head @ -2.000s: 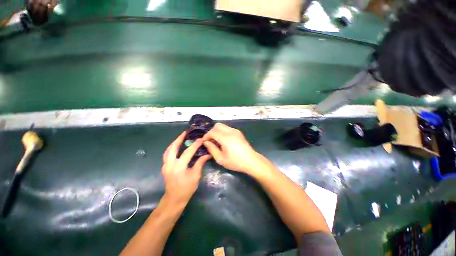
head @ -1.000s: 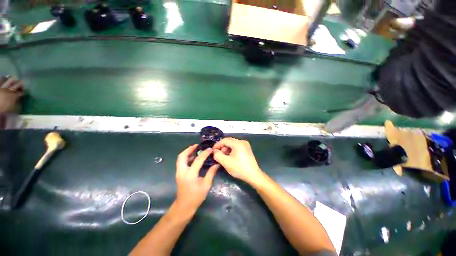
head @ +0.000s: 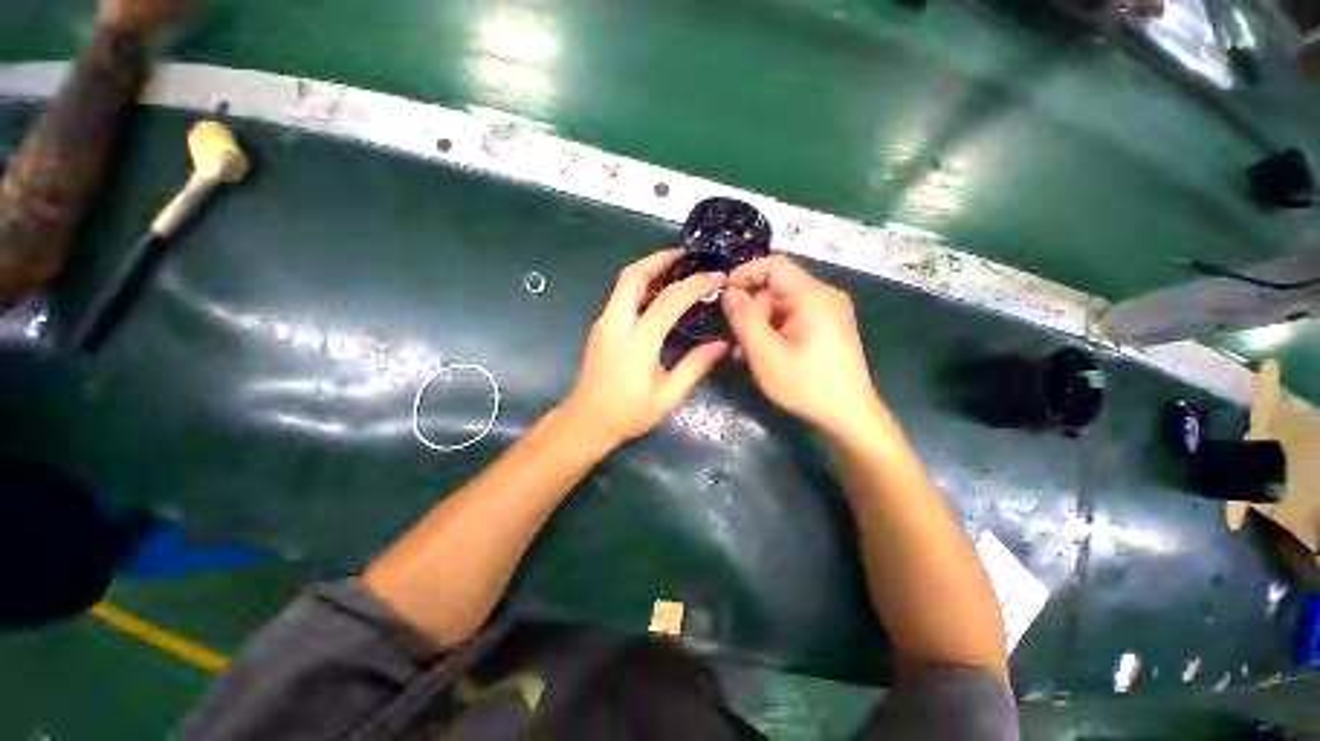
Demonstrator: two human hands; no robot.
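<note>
A black cylindrical housing (head: 678, 342) is held on the green mat by my left hand (head: 631, 348), whose fingers go around its side and top. My right hand (head: 796, 336) is at its open top, with thumb and forefinger pinched at a tiny pale piece (head: 714, 288), too small to tell clearly. A second black part (head: 727, 227) stands just behind the housing, beside the pale rail. The inside of the housing is mostly hidden by my fingers.
A mallet (head: 216, 154) lies at left near another person's forearm (head: 65, 159). A white loop (head: 420, 408) and small ring (head: 534, 282) lie left of my hands. Black cylinders (head: 1073, 391), torn carton (head: 1293, 460) and white paper (head: 1012, 589) are at right. A tan square (head: 666, 618) lies near the front edge.
The view has tilted down and turned, so the bench appears higher and slanted. Both hands stay at the housing in much the same pose. Another person's forearm reaches further in at left.
</note>
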